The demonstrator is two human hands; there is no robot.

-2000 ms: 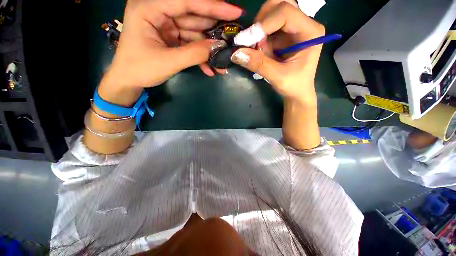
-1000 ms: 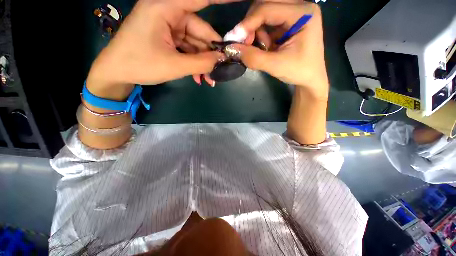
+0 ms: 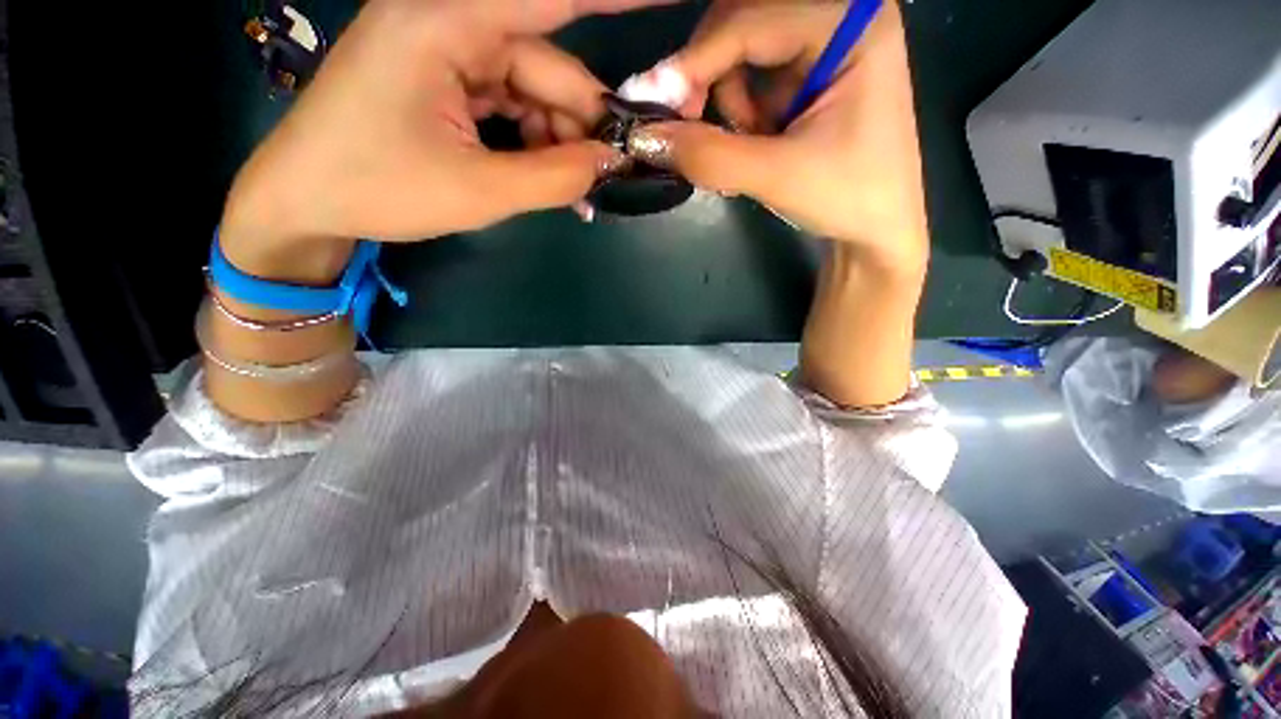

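Observation:
A round black housing (image 3: 644, 194) is held between both hands at the top middle, its dark disc tilted below the thumbs. My left hand (image 3: 436, 134) grips its left side with thumb and fingers. My right hand (image 3: 801, 134) grips its right side with the thumb and a white-covered fingertip. A blue stick (image 3: 836, 59) lies in my right hand, pointing up and right. The inside of the housing is mostly hidden by the fingers. A small wired part (image 3: 285, 45) lies on the mat left of my left hand.
The dark green mat (image 3: 562, 295) lies under the hands. A black parts tray (image 3: 63, 281) stands at the left. A white-grey box (image 3: 1110, 155) with a dark window and a tan tape roll (image 3: 1222, 337) are at the right. Another person's sleeve (image 3: 1166, 436) is at the lower right.
The black housing has risen and turned from showing its inside parts to a more edge-on tilt. The blue stick has swung more upright. My left hand has shifted slightly left.

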